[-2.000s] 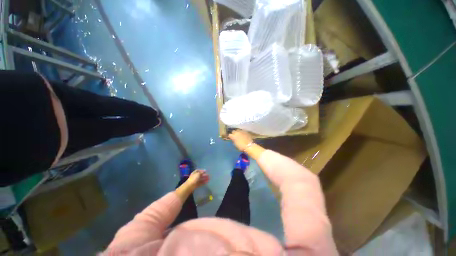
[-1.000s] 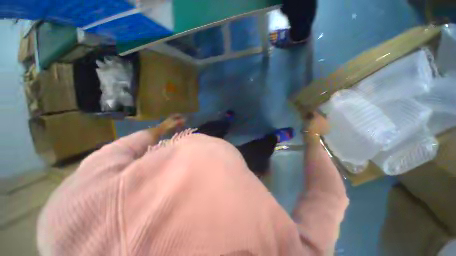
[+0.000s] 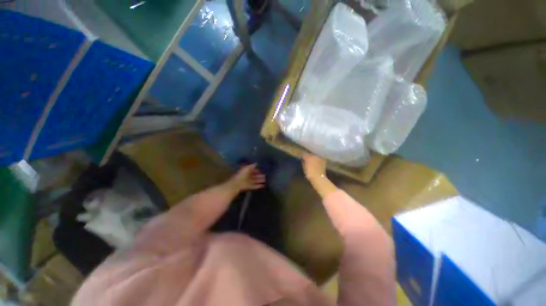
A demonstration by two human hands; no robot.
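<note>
A large open cardboard carton stands in front of me, right of centre. Stacks of clear plastic blister trays fill its top. My right hand is at the carton's near edge, with its fingers over the rim. My left hand is left of the carton and touches nothing; its fingers are apart and it is empty.
A green bench and blue boxes are at the upper left. A dark-lined bin with cloudy plastic bags is at the lower left. Another brown carton is beside it. A blue-and-white box is at the lower right.
My view has turned, and the carton with the trays has moved along with my right hand to another part of the floor. The blue-and-white box at the lower right has come into view.
</note>
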